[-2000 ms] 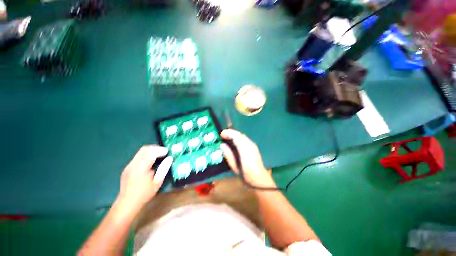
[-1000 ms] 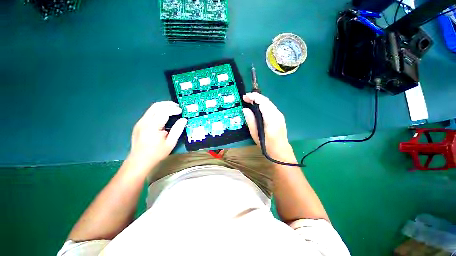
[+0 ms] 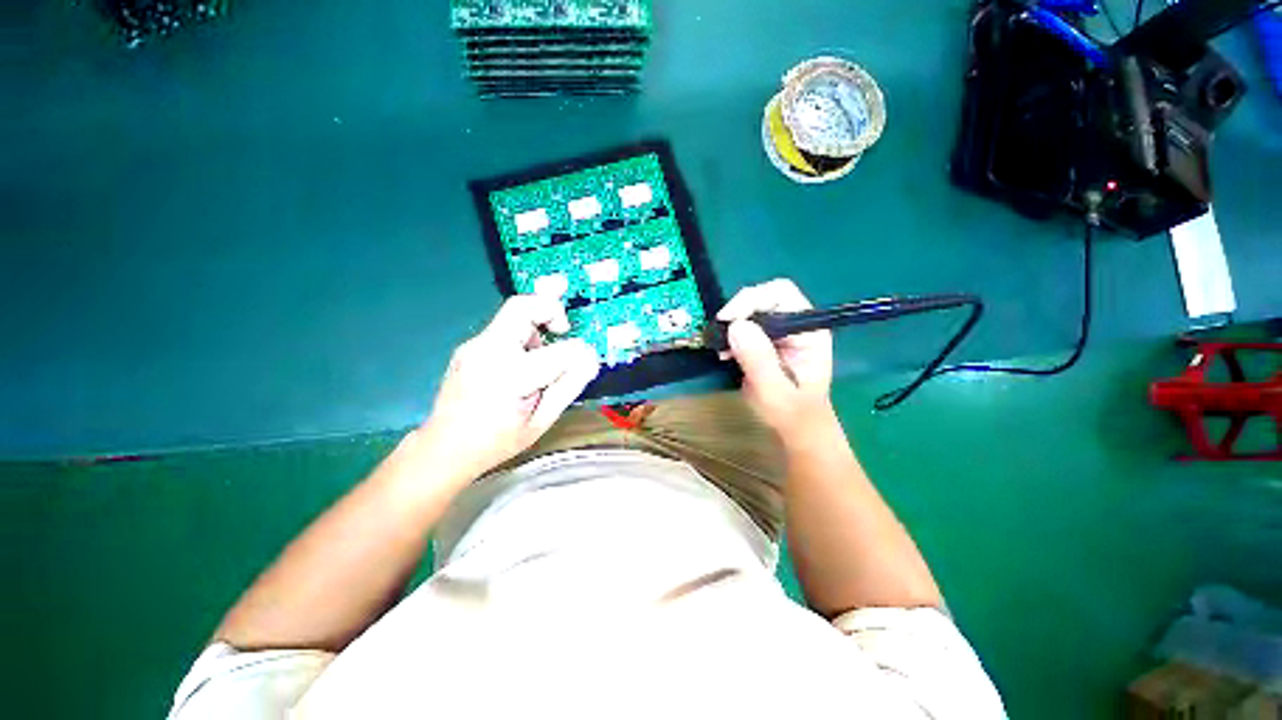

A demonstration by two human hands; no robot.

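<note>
The green PCB panel (image 3: 602, 270) with pale white blocks lies on the black work mat (image 3: 699, 253). My right hand (image 3: 782, 352) holds the soldering iron (image 3: 844, 312) by its black handle, its tip end pointing left over the panel's lower right part. My left hand (image 3: 513, 377) is over the panel's lower left corner, with thumb and fingers bent close together and hiding part of the bottom row. I cannot make out whether solder wire is between its fingers.
A stack of green panels (image 3: 555, 59) stands beyond the mat. A round pale tin (image 3: 832, 110) with grey contents is right of it. The black soldering station (image 3: 1090, 127) is far right, beside a white slip (image 3: 1199, 265). A red stool (image 3: 1220, 400) stands at the right.
My right hand has swung the iron from pointing away beside the mat to pointing left over the panel. My left hand has moved right, from the mat's left edge onto the panel's lower part.
</note>
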